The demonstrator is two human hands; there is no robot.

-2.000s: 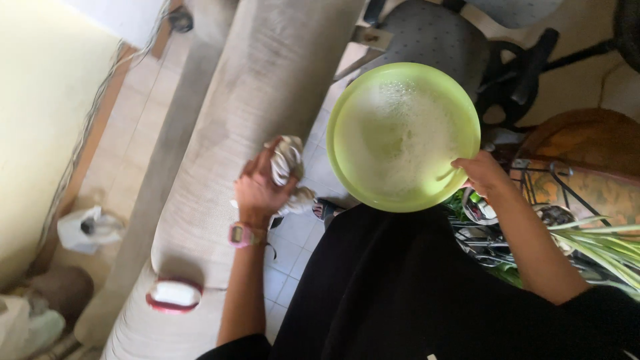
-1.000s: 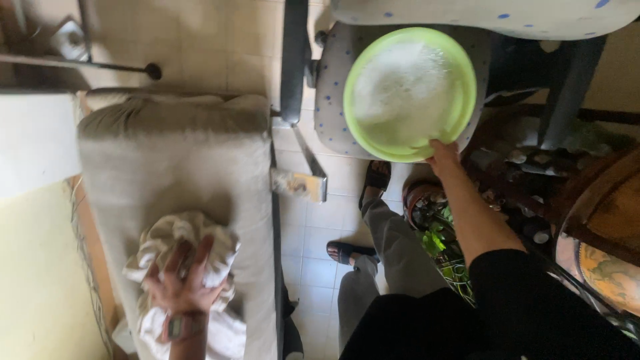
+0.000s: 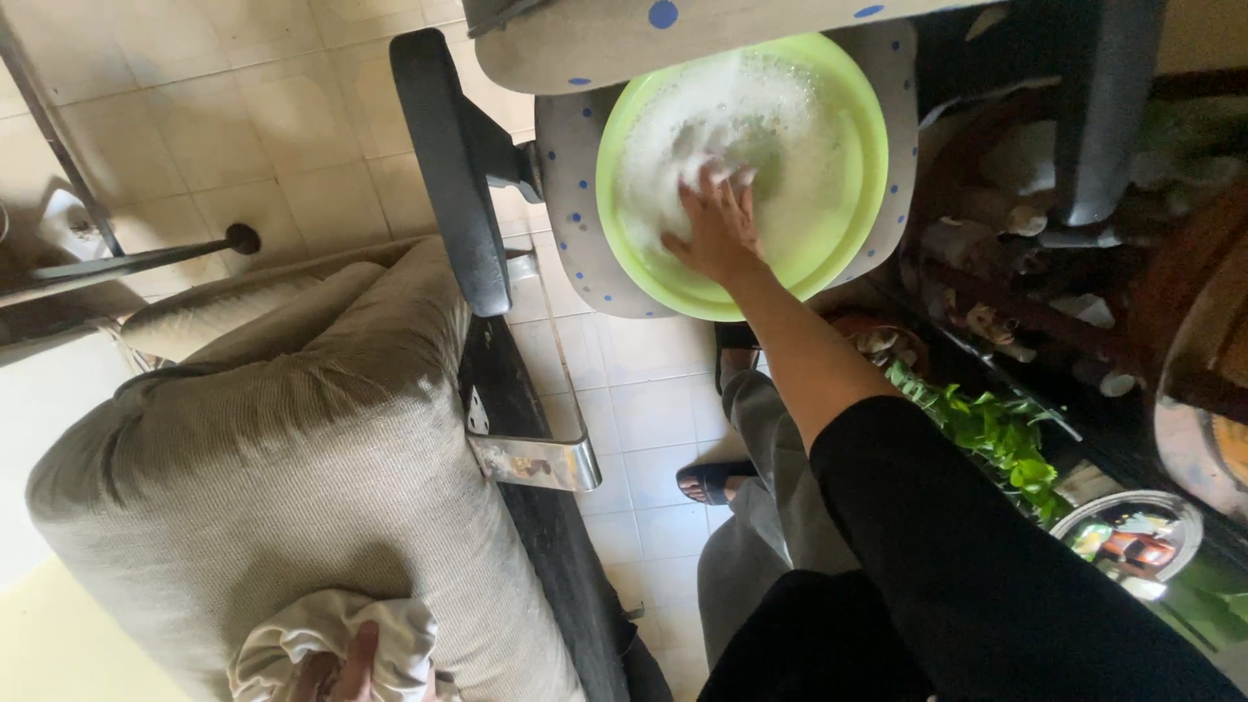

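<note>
A lime-green plastic basin (image 3: 863, 166) of foamy water rests on the spotted seat of an office chair (image 3: 575, 224). My right hand (image 3: 720, 219) is over the basin, its fingertips in the white suds and its fingers apart; nothing shows in it. At the bottom left, my left hand (image 3: 341, 673) lies on a bunched cream cloth (image 3: 292, 624), its fingers pressed into the folds; the frame cuts off part of this hand. The cloth is on a beige fabric sofa cushion (image 3: 390, 507).
A black chair armrest (image 3: 453, 171) and a metal bracket (image 3: 541, 461) stand beside the sofa. Green leafy plants (image 3: 1004, 429) and a shiny round metal item (image 3: 1131, 541) are at the right. My sandalled foot (image 3: 717, 483) is on the tiled floor (image 3: 648, 429).
The basin was held by its rim in my right hand; now it sits on the chair and that hand has moved into the foam. My left hand stays on the cloth. The view has shifted a lot.
</note>
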